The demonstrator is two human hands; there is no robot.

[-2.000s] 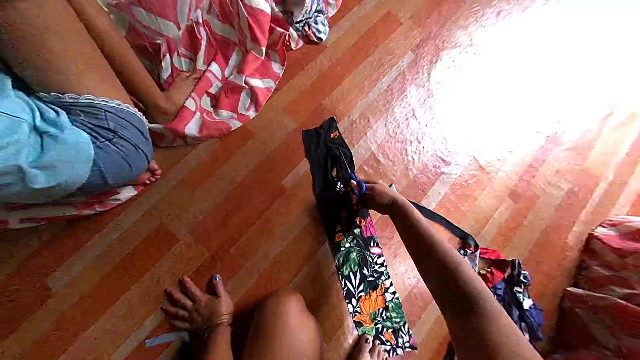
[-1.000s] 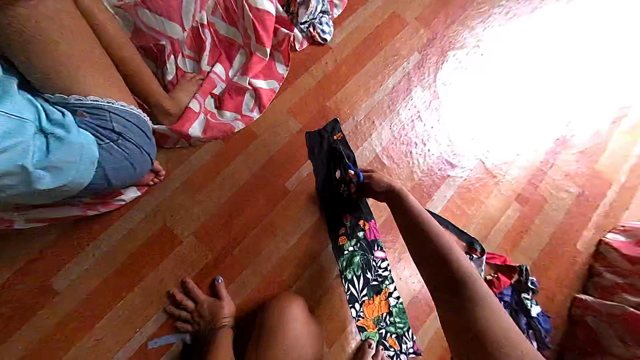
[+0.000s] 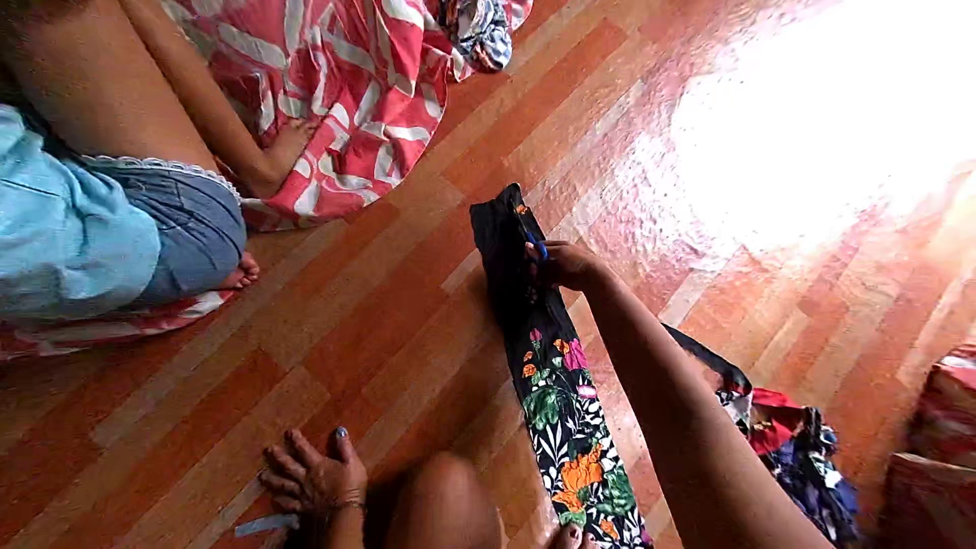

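Observation:
A long folded strip of black fabric with a floral print (image 3: 557, 412) lies on the wood-patterned floor, its far end plain black for the most part. My right hand (image 3: 564, 265) grips blue-handled scissors (image 3: 538, 247) over the dark upper part of the fabric; the blades point toward its far end and are hard to make out. Toes of a bare foot (image 3: 573, 537) rest on the near end of the cloth. My left hand (image 3: 316, 474) lies spread on the floor beside my knee, holding nothing, with a pale strip (image 3: 265, 524) near its wrist.
Another person (image 3: 183, 221) in denim shorts sits at the left on a red and white patterned cloth (image 3: 358, 99). A bundled checked cloth (image 3: 482, 34) lies at the top. Mixed fabric pieces (image 3: 808, 465) are heaped right of my right arm, and red patterned blocks (image 3: 934, 457) stand at the right edge.

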